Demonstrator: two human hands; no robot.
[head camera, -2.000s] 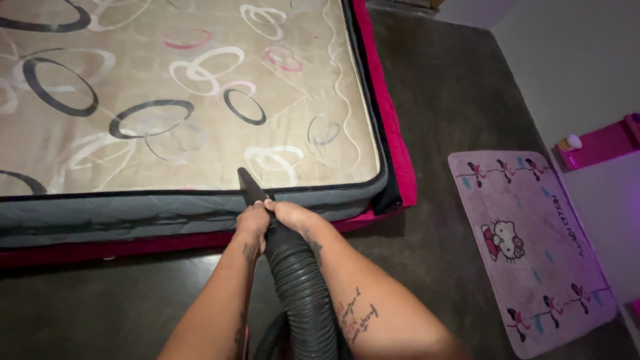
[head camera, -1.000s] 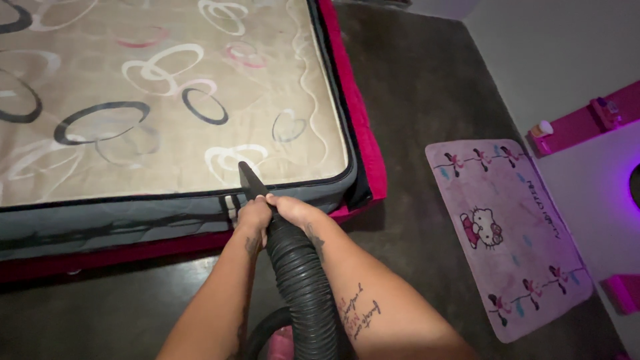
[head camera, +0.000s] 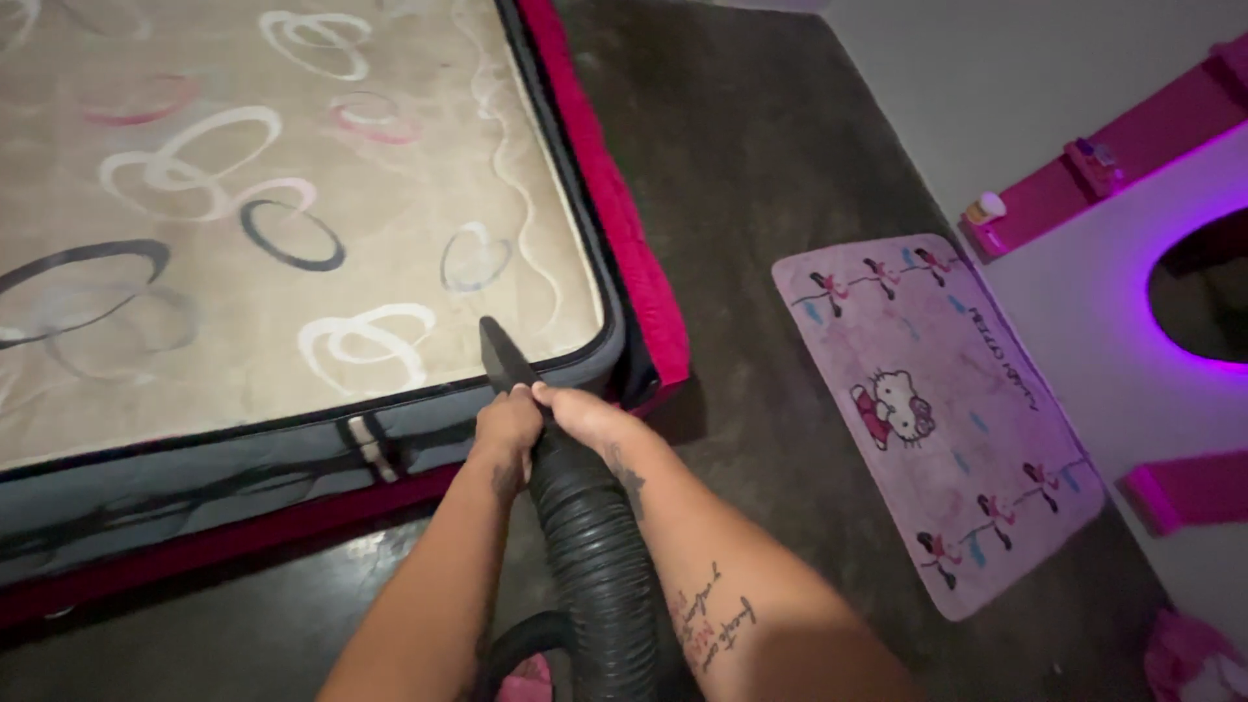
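Both my hands grip a black crevice nozzle (head camera: 505, 356) at the end of a thick ribbed black hose (head camera: 595, 556). My left hand (head camera: 509, 429) wraps it from the left, and my right hand (head camera: 580, 414) from the right, close together. The nozzle's tip points away from me over the beige mattress (head camera: 419, 214), near its front right corner. Whether the tip touches the fabric I cannot tell. The mattress bears ring patterns in white, grey and pink, with dark piping and a grey quilted side. A light strap handle (head camera: 372, 448) shows on that side, left of my hands.
A bright pink bed base (head camera: 609, 210) borders the mattress. On the dark floor (head camera: 721, 146) to the right lies a pink rug (head camera: 936, 419) with cartoon figures. Pink shelves (head camera: 1053, 185) and a mirror (head camera: 1204, 288) with purple light are on the right wall. Pink fabric (head camera: 1194, 658) lies lower right.
The nozzle, held in both hands, has moved right along the mattress's front edge, closer to the corner. The strap handle, beside my hands a second ago, now shows farther left of them.
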